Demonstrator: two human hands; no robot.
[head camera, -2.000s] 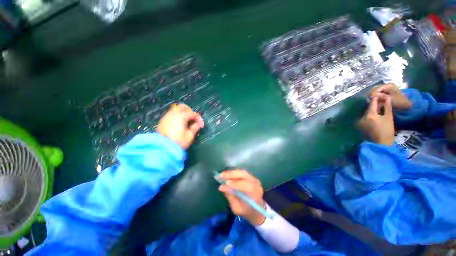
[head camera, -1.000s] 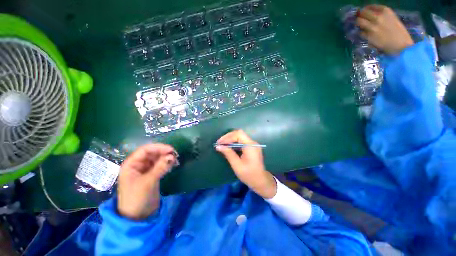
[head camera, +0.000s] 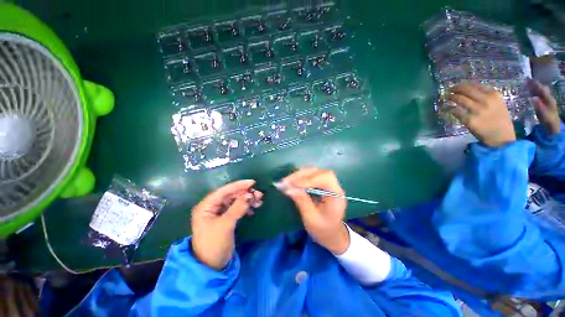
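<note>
My left hand (head camera: 220, 218) pinches a small dark module (head camera: 253, 197) between thumb and fingers, above the green bench near its front edge. My right hand (head camera: 317, 201) holds a slim pale blue and silver hand tool (head camera: 347, 197) like a pen, just right of the left hand. The fingers partly hide the module and the tool's working end. A clear blister tray (head camera: 266, 77) with rows of pockets lies flat beyond my hands, with small dark modules in its pockets.
A green desk fan (head camera: 93, 102) stands at the left. A labelled parts bag (head camera: 122, 217) lies below it. At the right, a neighbouring worker's hands (head camera: 486, 114) are over stacked blister trays (head camera: 468, 52). White paper pieces (head camera: 540, 44) lie at the far right.
My left hand has come back from over the tray to beside my right hand, now with a module in its fingers. The neighbour's hand has moved nearer along the stacked trays.
</note>
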